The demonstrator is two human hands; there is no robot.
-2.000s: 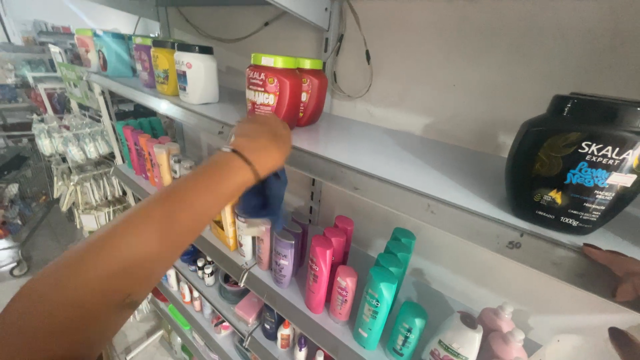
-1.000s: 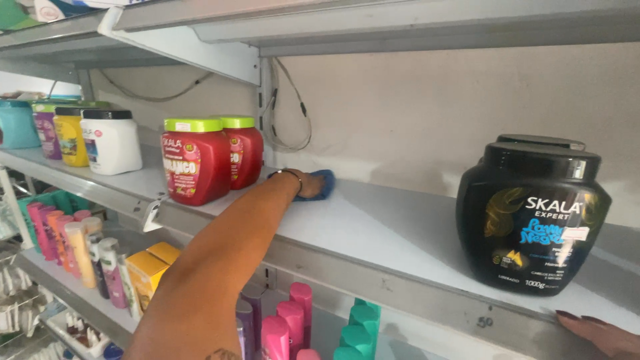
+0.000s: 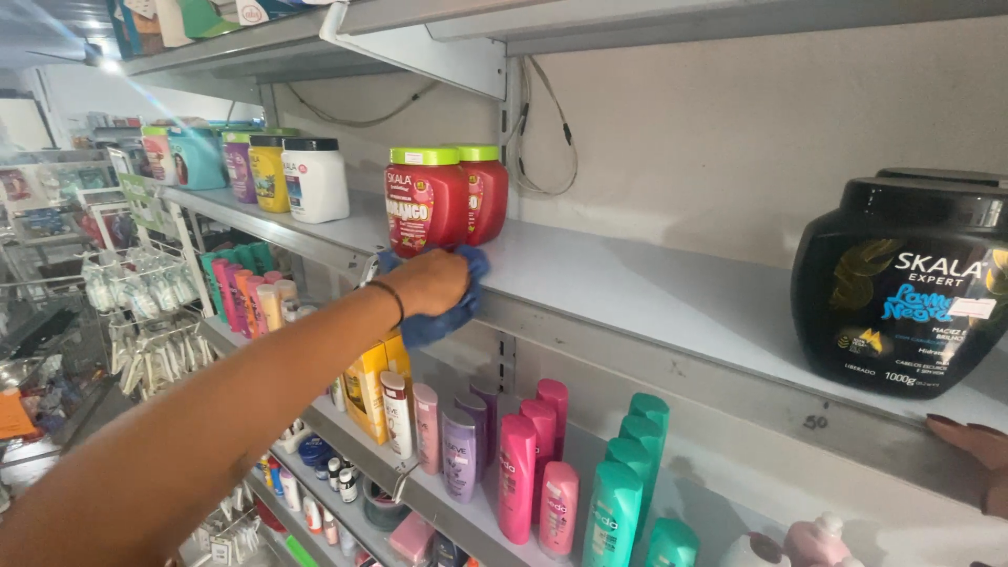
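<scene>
My left hand (image 3: 431,282) grips a blue cloth (image 3: 447,319) at the front edge of the metal shelf (image 3: 614,276), just below and in front of two red Skala jars (image 3: 426,201) with lime-green lids. Part of the cloth hangs over the shelf lip. At the far right, my right hand (image 3: 972,445) is partly in view, its fingers resting at the shelf's front edge under a large black Skala jar (image 3: 890,291). Nothing shows in its fingers, though most of that hand is out of frame. A second black lid shows behind the large jar.
White, yellow and purple jars (image 3: 316,181) stand farther left on the same shelf. Below are pink bottles (image 3: 516,479), green bottles (image 3: 613,512) and yellow boxes (image 3: 368,390). A cable loop (image 3: 551,126) hangs on the back wall. Another shelf (image 3: 669,24) runs overhead.
My left hand has moved with the cloth from the back of the shelf, right of the red jars, to the front edge before them. My right hand stays near the edge by the black jar.
</scene>
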